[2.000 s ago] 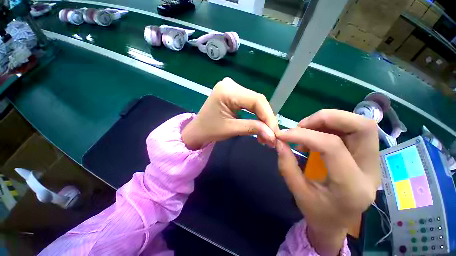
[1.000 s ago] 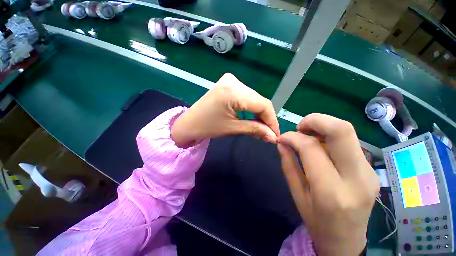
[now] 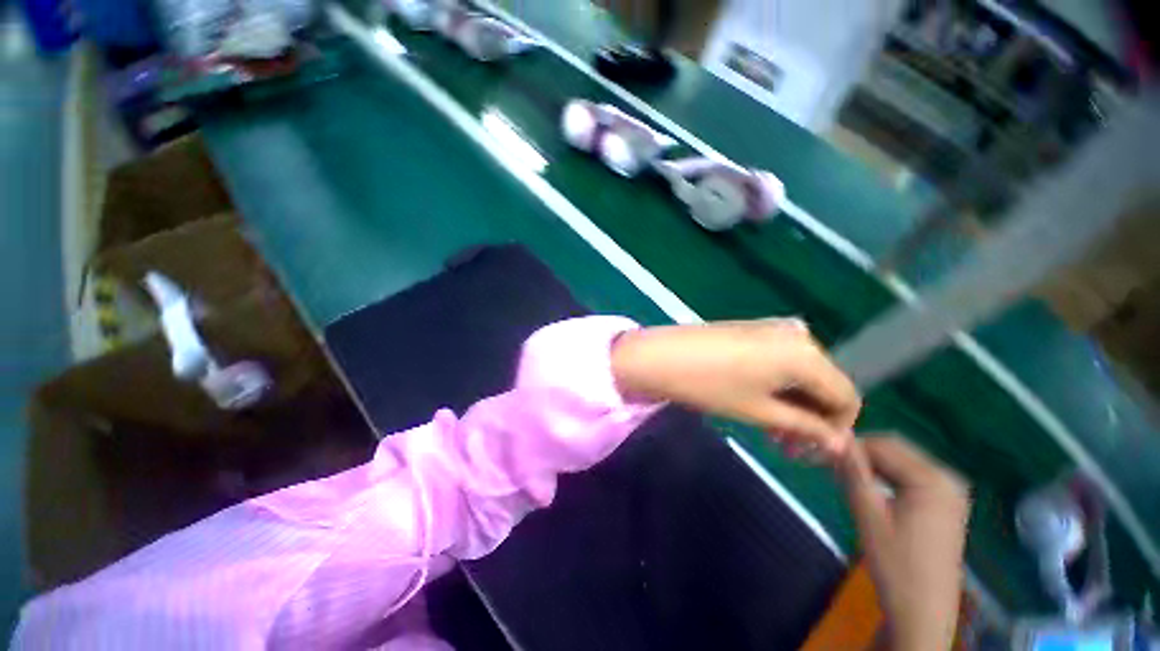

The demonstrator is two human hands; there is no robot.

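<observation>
My left hand [image 3: 751, 379], in a pink sleeve, reaches across above the black mat [image 3: 636, 534] with its thumb and fingertips pinched. My right hand [image 3: 918, 528] is blurred and meets it fingertip to fingertip. Whether something tiny is between the fingertips cannot be seen. The orange pad [image 3: 850, 618] shows partly beside my right hand. The tester [image 3: 1075, 636] is cut off at the bottom right edge.
Pink and white headphones [image 3: 719, 197] lie on the green conveyor [image 3: 814, 286], with another blurred headset [image 3: 1053, 524] at the right. A pale metal post [image 3: 1018, 242] slants behind my hands. A cardboard box [image 3: 89, 445] at left holds a white headset [image 3: 191, 350].
The view has swung left, so the box shows more and the tester has almost left the picture. Both hands now appear further right and lower, fingertips still together.
</observation>
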